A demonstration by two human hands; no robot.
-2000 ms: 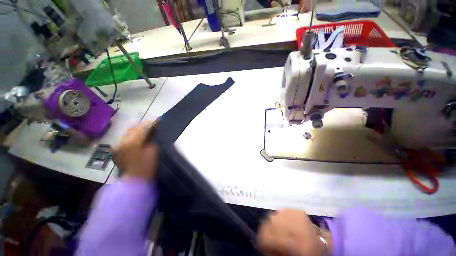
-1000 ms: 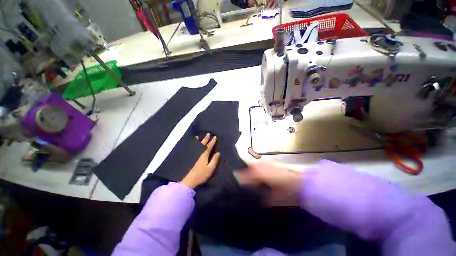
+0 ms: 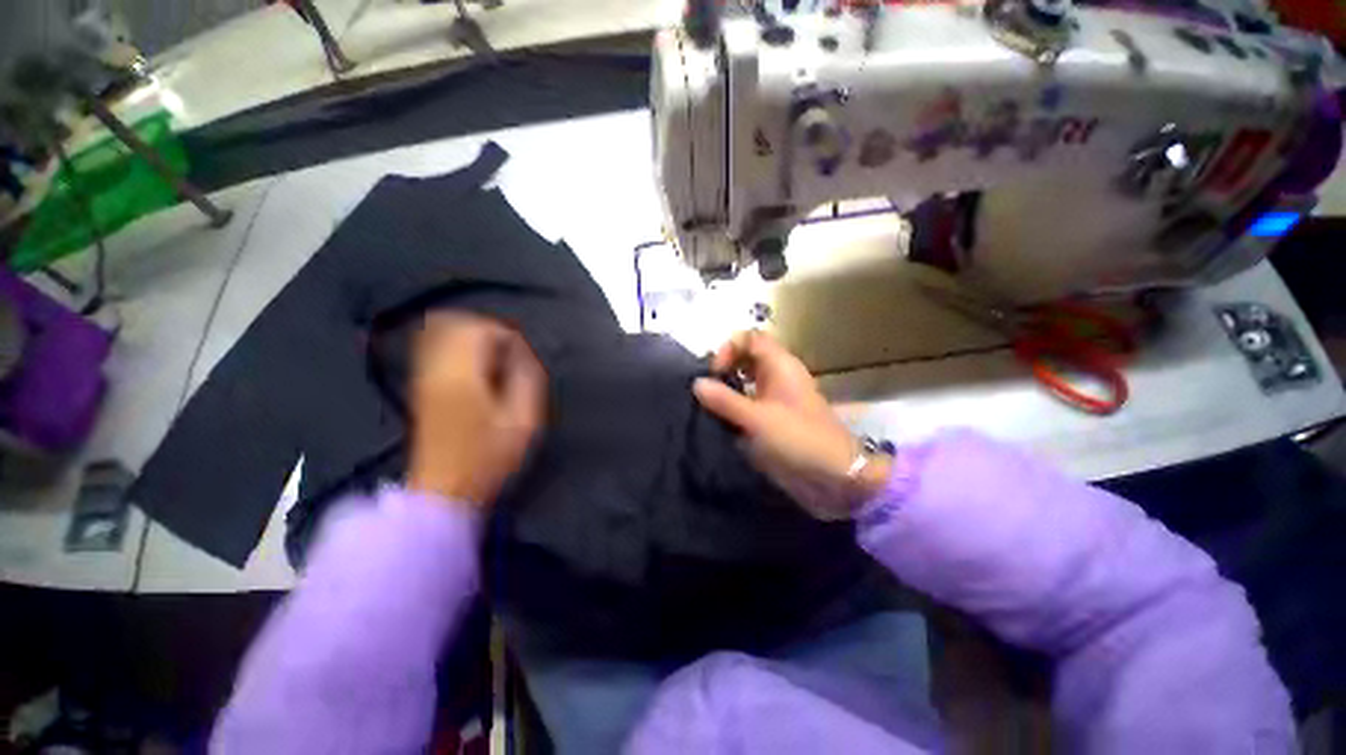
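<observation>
A dark garment panel [image 3: 591, 428] lies bunched over the table's front edge, left of the needle, and hangs down in front of me. My left hand [image 3: 475, 398] is blurred, on the panel's left part, with a raised fold beside it; whether it grips cloth I cannot tell. My right hand [image 3: 782, 421] pinches the panel's right edge between thumb and fingers, just below the needle area. A second dark cut piece [image 3: 236, 413] lies flat at the left, partly under the panel. The white sewing machine [image 3: 886, 133] stands behind my right hand.
Orange-red scissors [image 3: 1075, 354] lie on the machine bed [image 3: 871, 317] at right. A green basket [image 3: 104, 192] and a purple device [image 3: 47, 362] are at left. Small metal plates lie on the white table [image 3: 591, 221] at far left and far right.
The view has shifted right and down. The panel now overlaps the flat piece at left. My left hand has moved left over the cloth; my right hand now pinches the right edge.
</observation>
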